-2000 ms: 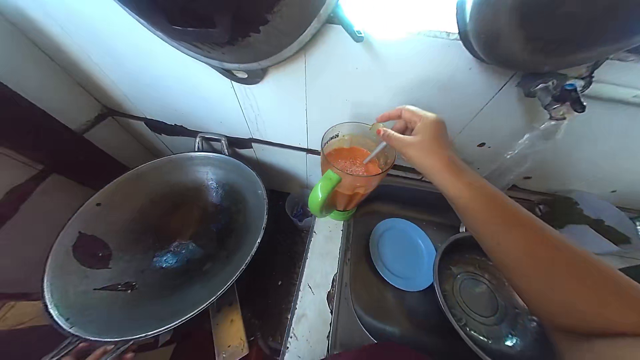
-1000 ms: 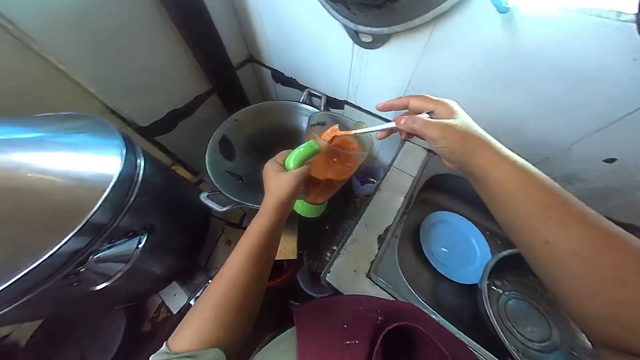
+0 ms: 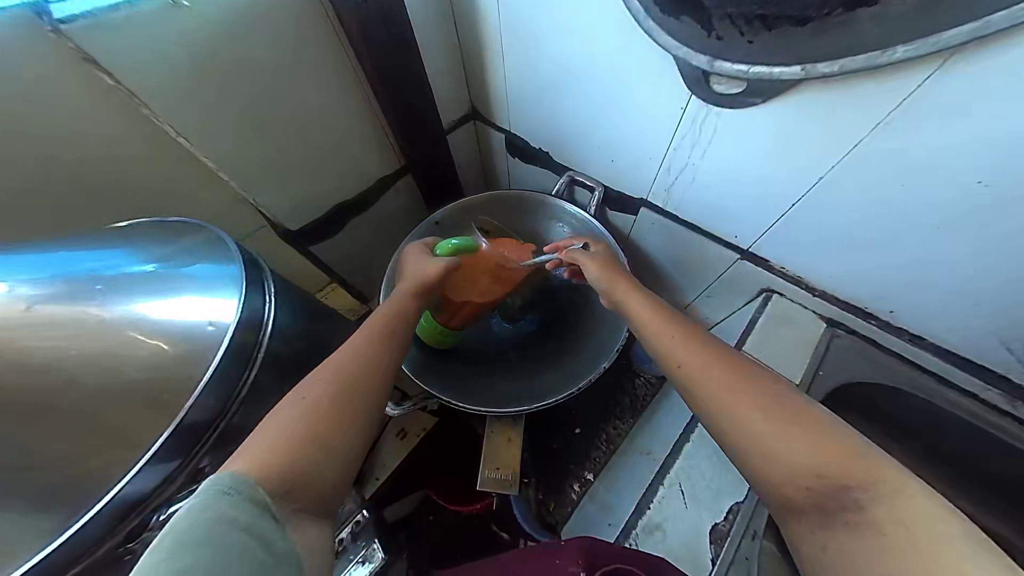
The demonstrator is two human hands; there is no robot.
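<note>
My left hand (image 3: 424, 268) grips the green handle of a clear blender jug (image 3: 480, 280) with a green base. The jug holds an orange-red puree and is tilted to the right over a large metal wok (image 3: 552, 368). My right hand (image 3: 588, 268) holds a metal spoon (image 3: 552, 258) by its handle, at the mouth of the jug. The spoon's far end meets the puree. Dark, shiny metal shows inside the wok, beside and below the jug.
A large shiny metal pot (image 3: 120, 360) stands at the left. The wok rests on a stove (image 3: 501, 456) in the tiled corner. At the right is a metal sink (image 3: 920, 424) behind a tiled ledge (image 3: 680, 496). Another blackened pan (image 3: 800, 48) hangs on the wall.
The jug has moved from beside the wok to over it and is now tilted. My left hand came onto its handle between the two earlier frames. The view has swung left.
</note>
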